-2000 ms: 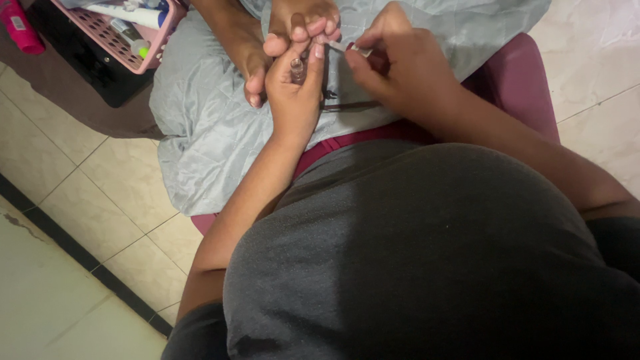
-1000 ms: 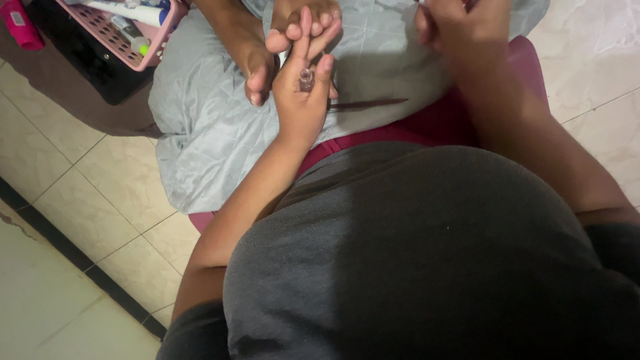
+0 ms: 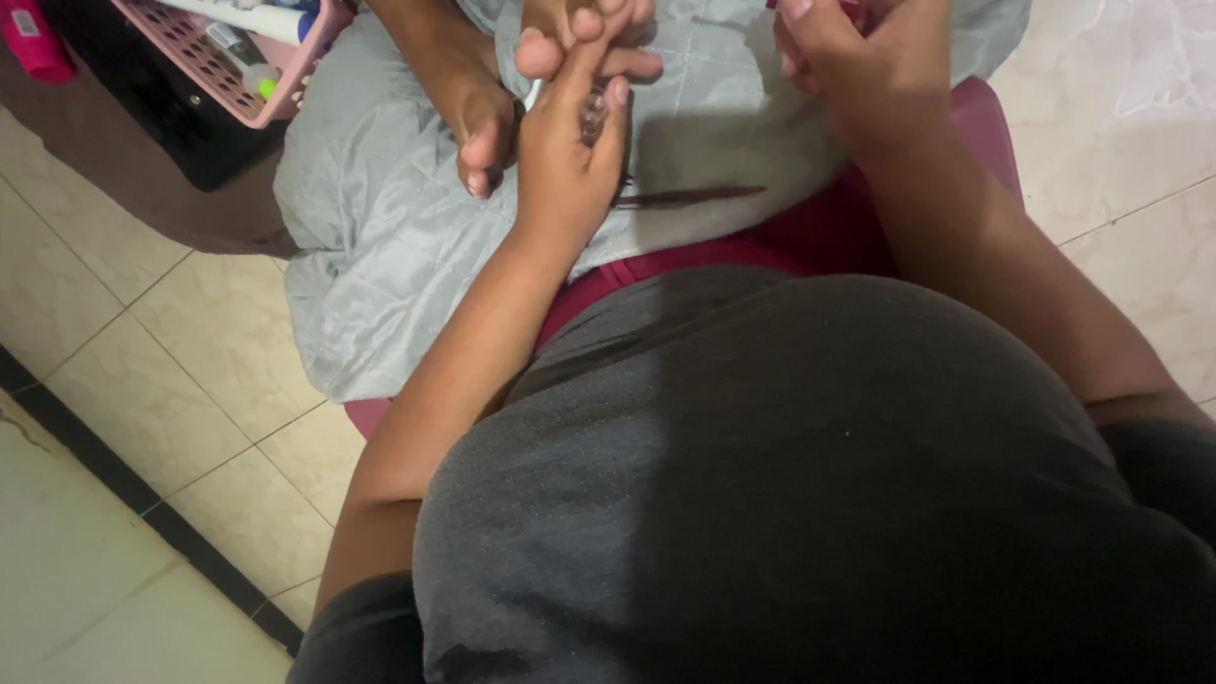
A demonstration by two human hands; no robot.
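Observation:
My left hand point(image 3: 570, 152) is at the toes of another person's foot point(image 3: 540, 55), its fingers stretched among them. A small clear object point(image 3: 593, 116) sits between its thumb and palm. The person's other foot point(image 3: 483, 138) rests beside it on a grey quilted cloth point(image 3: 380, 237). My right hand point(image 3: 869, 81) is at the top edge, right of the feet, with curled fingers around a red object point(image 3: 848, 9) that is mostly cut off by the frame. A slim, dark, pointed tool point(image 3: 703, 197) lies on the cloth between my hands.
At the upper left, a pink perforated plastic basket point(image 3: 258, 112) holds tubes and small items on a black surface point(image 3: 214, 166). A bright pink bottle point(image 3: 36, 40) lies left of it. Pink seat edges point(image 3: 988, 142) show under the cloth, and pale floor tiles point(image 3: 161, 380) surround it.
My right hand, holding a thin light tool at the toes two seconds ago, has moved right and up, away from the foot. My left hand has stayed at the toes.

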